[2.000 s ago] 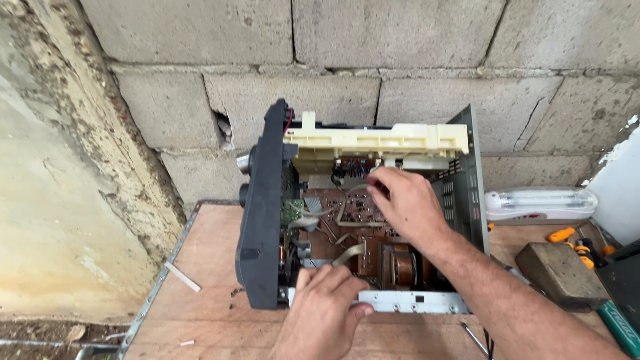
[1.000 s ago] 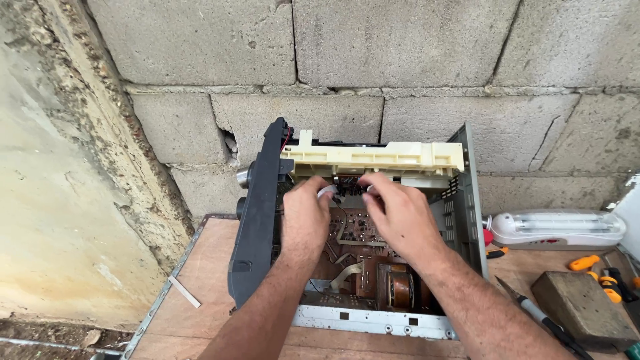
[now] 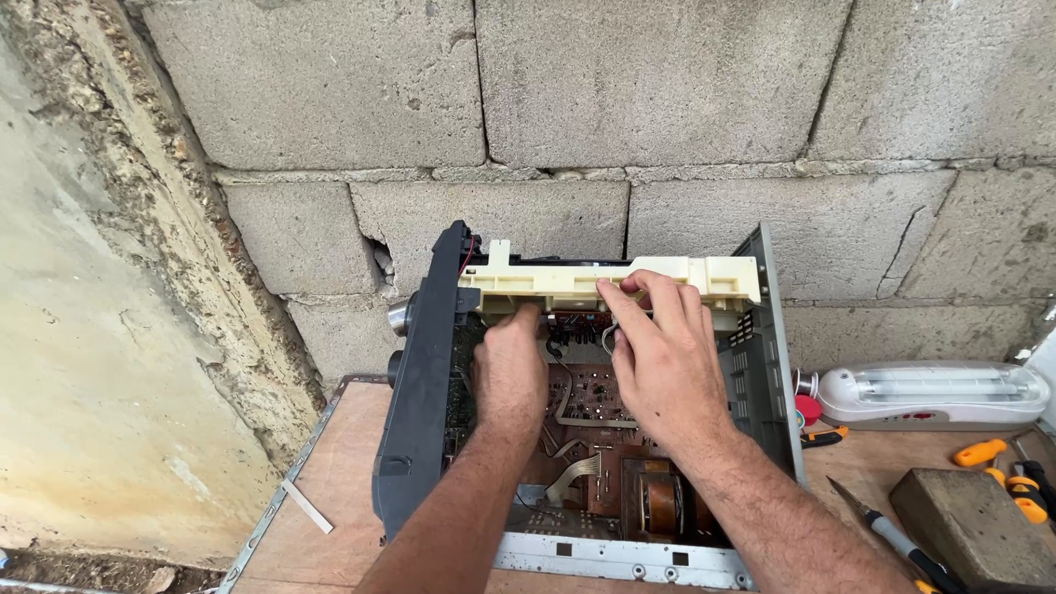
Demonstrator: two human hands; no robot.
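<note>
An opened stereo unit with a dark front panel (image 3: 425,388) stands on a wooden table. Along its far side runs a cream plastic frame (image 3: 544,283). My left hand (image 3: 511,367) reaches under the frame near the front panel, its fingertips partly hidden. My right hand (image 3: 672,355) rests its index finger on the frame's edge, other fingers bent over it; whether it grips the frame is unclear. Between the hands is a small circuit board (image 3: 577,323) with dark wires. Below lie a brown circuit board (image 3: 594,392), a flat ribbon cable (image 3: 573,478) and a transformer (image 3: 660,503).
A concrete block wall (image 3: 544,91) rises behind the unit. To the right are a white emergency lamp (image 3: 932,394), orange-handled tools (image 3: 980,451), a soldering iron (image 3: 895,536) and a metal block (image 3: 961,520). A pale strip (image 3: 307,506) lies on the table (image 3: 346,462) at left.
Two seconds ago my left hand was at the near metal rail; now it is under the cream frame. My right hand has moved from the wires up onto the frame's edge.
</note>
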